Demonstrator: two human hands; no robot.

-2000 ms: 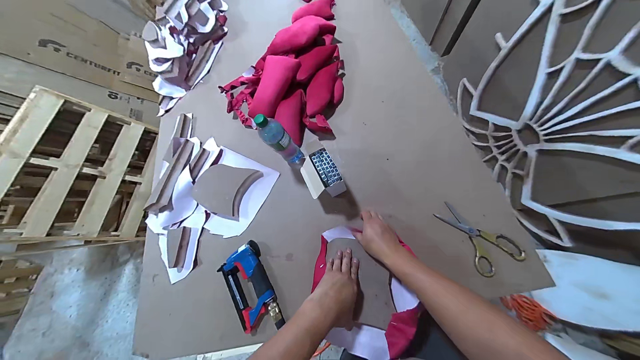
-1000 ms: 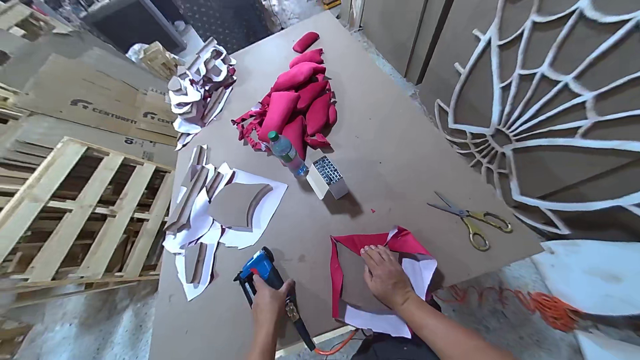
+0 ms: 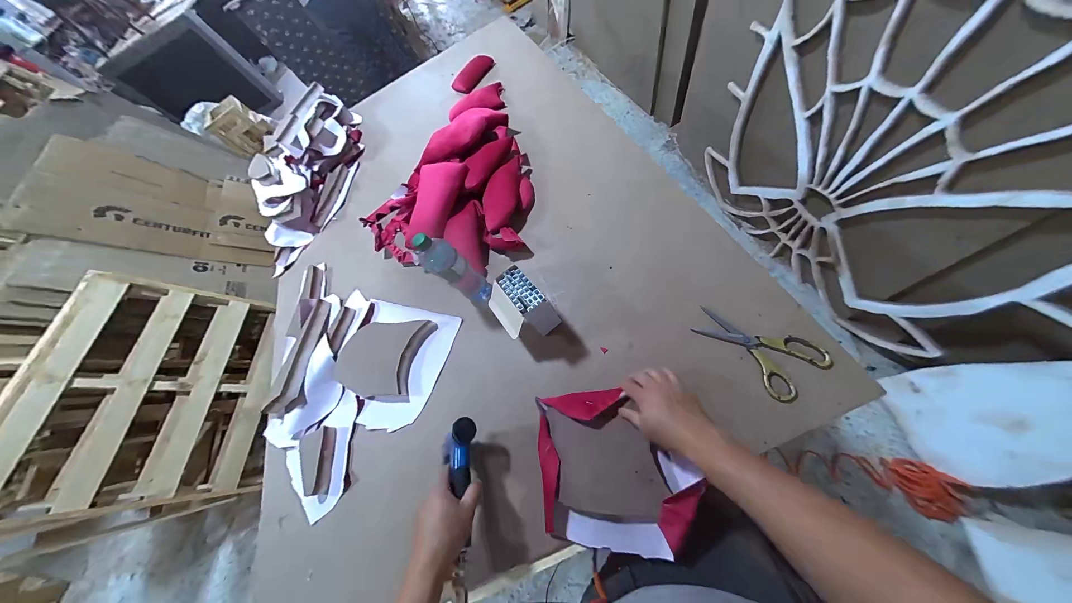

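Note:
My left hand (image 3: pixel 446 517) grips a blue and black pneumatic staple gun (image 3: pixel 460 456), held upright at the table's near part. To its right lies a flat panel (image 3: pixel 607 469) with red fabric (image 3: pixel 548 477) folded over its edges and white backing showing at the bottom and right. My right hand (image 3: pixel 666 406) rests on the panel's upper right corner, its fingers pressing the folded red fabric. An opened box of staples (image 3: pixel 526 303) stands farther up the table beside a plastic bottle (image 3: pixel 452 266) with a green cap. Scissors with yellow handles (image 3: pixel 766 347) lie open at the right.
Red padded pieces (image 3: pixel 469 167) are heaped at the far part of the table (image 3: pixel 620 226). White-backed pieces (image 3: pixel 385 360) lie at the left, with a pile of offcuts (image 3: pixel 306 167) beyond. Wooden pallets (image 3: pixel 167 394) stand left. An orange coiled hose (image 3: pixel 925 486) lies at the lower right.
My left hand has left the panel, taken hold of the staple gun and lifted it upright. My right hand has moved to the panel's upper right corner. More red fabric is folded over.

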